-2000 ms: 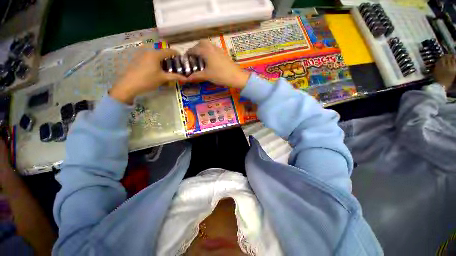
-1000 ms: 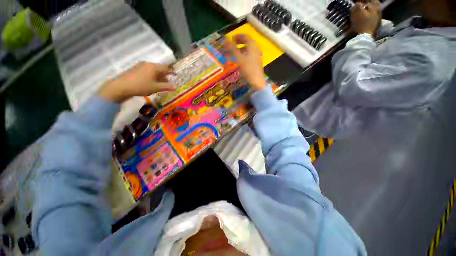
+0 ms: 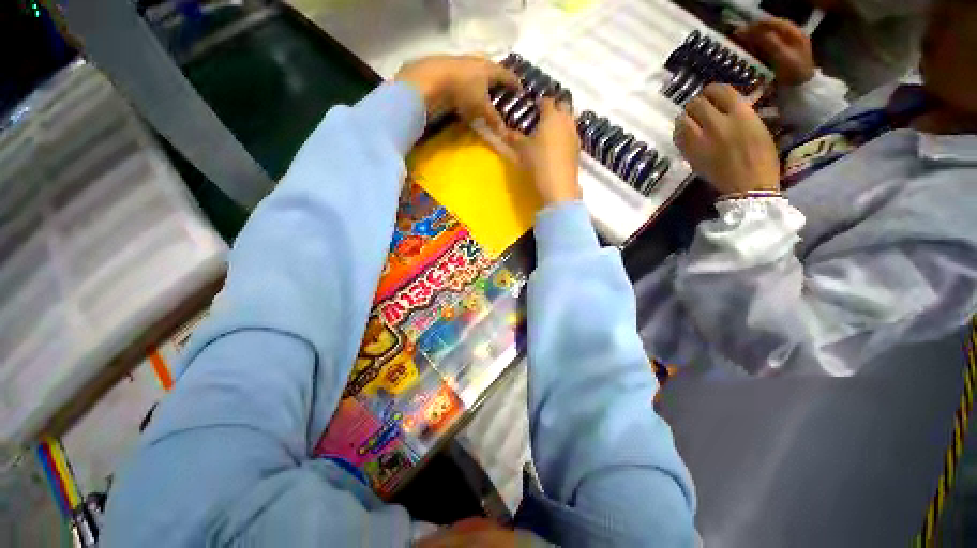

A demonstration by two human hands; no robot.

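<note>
My left hand [image 3: 459, 88] and my right hand [image 3: 552, 150] reach over the near left end of a white tray [image 3: 621, 214]. Smartwatch units [image 3: 516, 109] stand on edge in a row between my hands, and my fingers close around them from both sides. Another row of smartwatch units [image 3: 621, 150] stands on edge in the tray just right of my right hand. Parts of the units between my hands are hidden by my fingers. Both hands are bare, with light blue sleeves.
The printed sheet [image 3: 439, 321] with its yellow end [image 3: 482, 193] lies below my arms. White trays [image 3: 96, 246] are at the left. A neighbour's hand [image 3: 729, 139] is by more watch units [image 3: 712, 66] at the right. A grey post [image 3: 161, 96] stands at the upper left.
The view has shifted right. Both my hands have moved from over the printed sheet to the watch units in the white tray. The neighbour's hands have also moved.
</note>
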